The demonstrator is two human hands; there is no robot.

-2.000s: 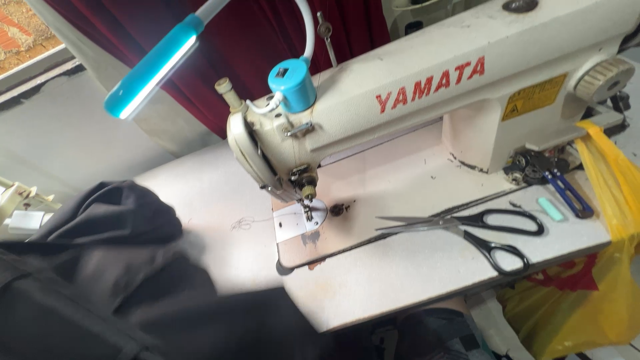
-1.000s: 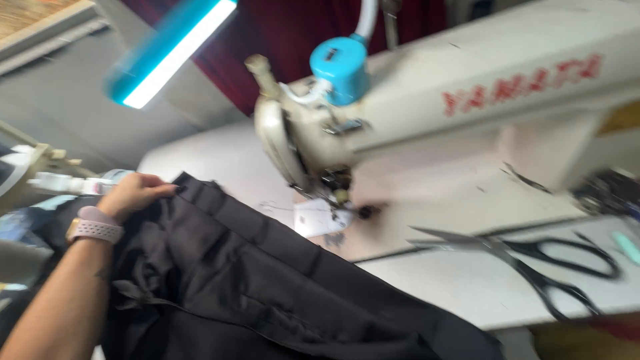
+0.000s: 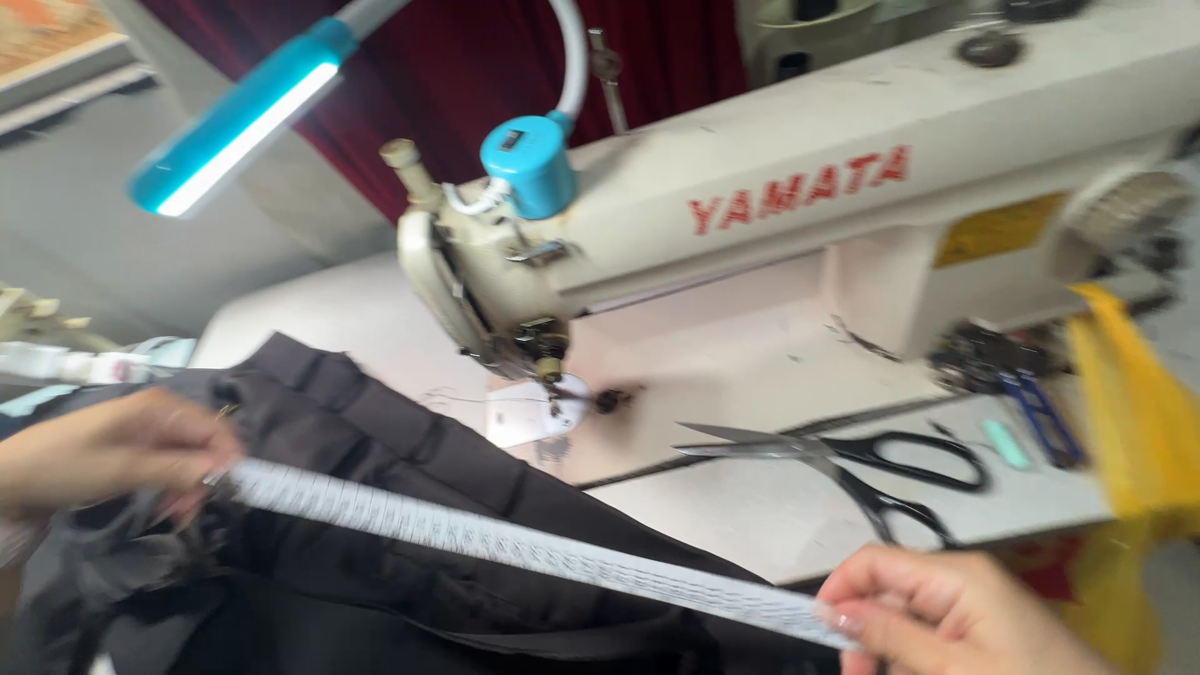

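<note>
A white measuring tape (image 3: 534,553) is stretched between my two hands over a dark garment (image 3: 375,422) with a waistband-like edge. My left hand (image 3: 141,455) pinches the tape's end at the left, over the cloth. At the lower right, my right hand (image 3: 947,614) holds the other end of the visible stretch between thumb and fingers. Behind the garment is a Yamata sewing machine (image 3: 769,178), its presser foot area (image 3: 553,398) beside the cloth's edge. Black-handled scissors (image 3: 825,450) lie partly spread on the table, above my right hand.
A blue lamp (image 3: 244,117) shines at the upper left, on a stalk from a blue base (image 3: 530,164) on the machine. Thread snips with blue handles (image 3: 1041,417) and a mint-green piece (image 3: 1006,443) lie at the right. A yellow plastic bag (image 3: 1139,431) hangs off the table's right end.
My left hand, on the garment's corner a second ago, has moved down and now holds the tape. My right hand and the tape have come into view.
</note>
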